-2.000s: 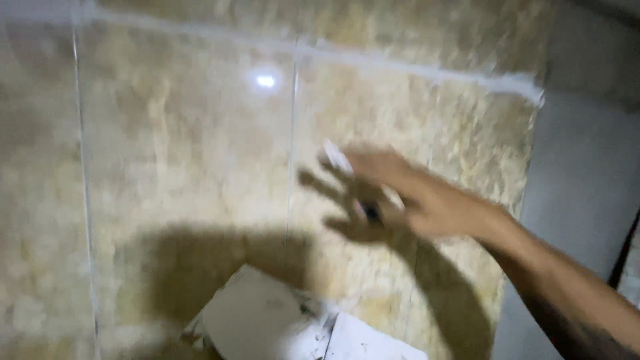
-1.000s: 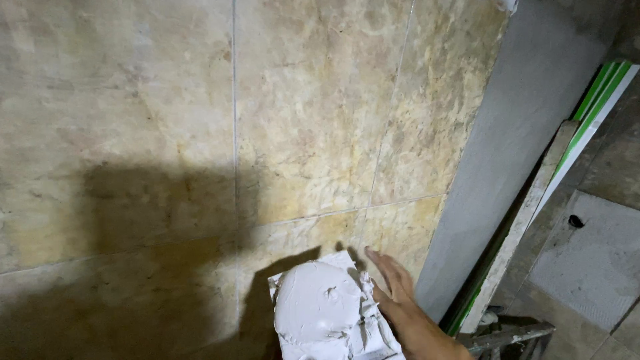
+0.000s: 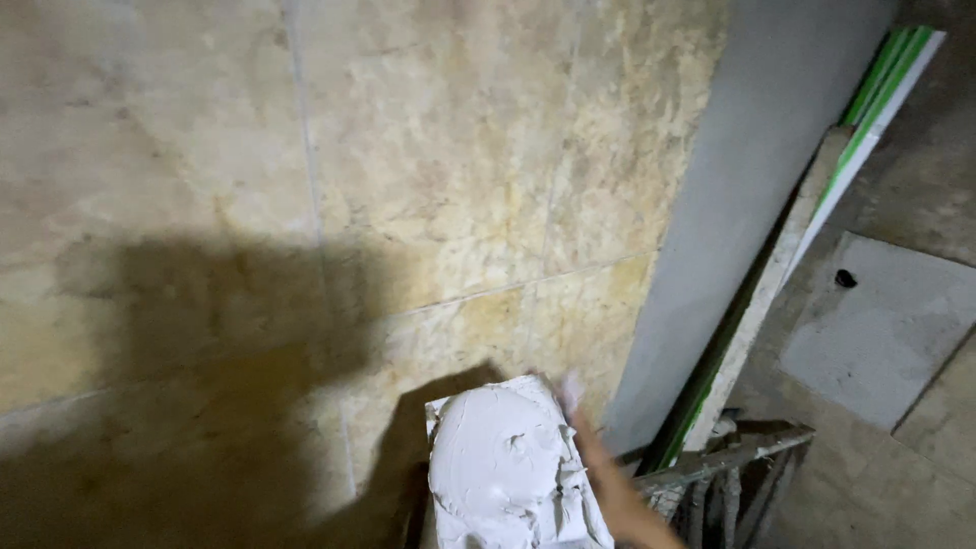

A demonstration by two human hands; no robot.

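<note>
At the bottom centre of the head view, a thick mound of white paste (image 3: 496,450) lies on a flat board (image 3: 429,415), of which only edges show. My right hand (image 3: 576,404) is at the board's upper right edge, blurred and partly hidden behind the paste; whether it grips the board or only touches it cannot be told. Behind them stands a wall of beige marbled tiles (image 3: 457,175) with pale joint lines. My left hand is out of view, and what bears the board from below is hidden.
A grey wall strip (image 3: 747,152) borders the tiles. Right of it lean a long pale plank (image 3: 770,282) and green-and-white strips (image 3: 892,99). Lower right stands a dirty, slatted frame (image 3: 732,457). A grey slab (image 3: 884,328) with a dark hole lies on the floor.
My right hand, spread in front of the tiles two seconds ago, is now down beside the paste-covered board. The view has swung, bringing the plank and strips into sight.
</note>
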